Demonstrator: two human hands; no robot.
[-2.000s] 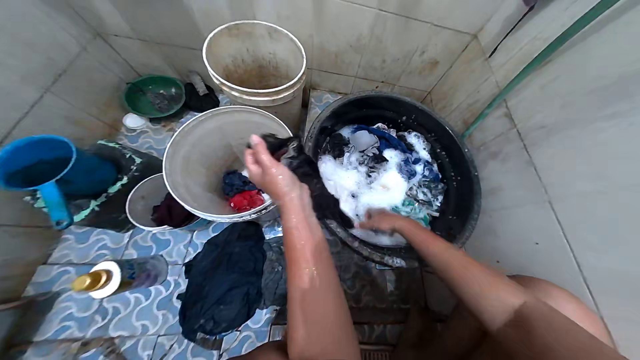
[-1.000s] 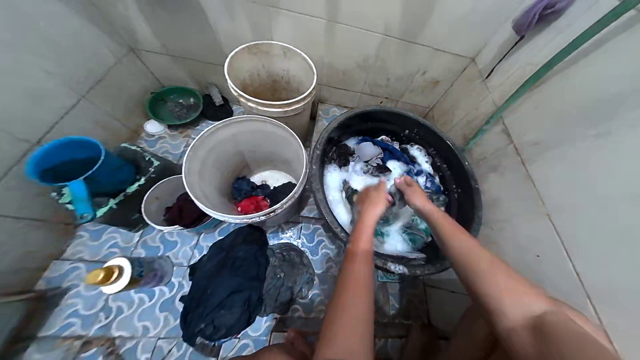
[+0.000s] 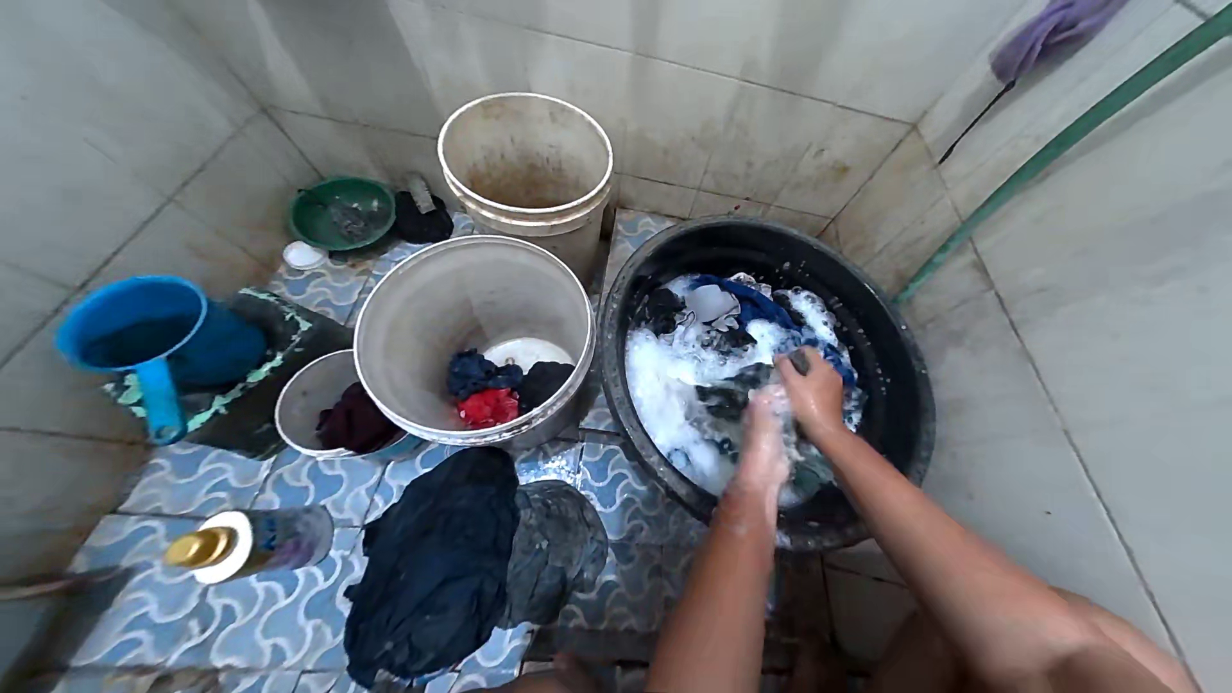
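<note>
A round black plastic basin (image 3: 900, 385) holds soapy water and several wet garments. Over its middle, my left hand (image 3: 766, 433) is blurred and covered in suds, beside a dark wet cloth (image 3: 727, 395); its fingers cannot be made out. My right hand (image 3: 813, 390) is closed on a dark bit of cloth (image 3: 799, 361), just right of the left hand. A blue garment (image 3: 746, 303) and a light grey cloth (image 3: 710, 303) lie in white foam at the basin's far side.
Left of the basin stands a pale bucket (image 3: 472, 337) with red and dark clothes; behind it is another bucket (image 3: 525, 149). Dark garments (image 3: 433, 568) lie on the tiled floor near a bottle (image 3: 255, 544). A blue dipper (image 3: 135, 327), small tub (image 3: 318, 395) and green bowl (image 3: 342, 214) stand farther left.
My left hand has moved from above the basin's left rim, where it held dark cloth, into the basin beside my right hand. Another dark cloth now shows in the pale bucket.
</note>
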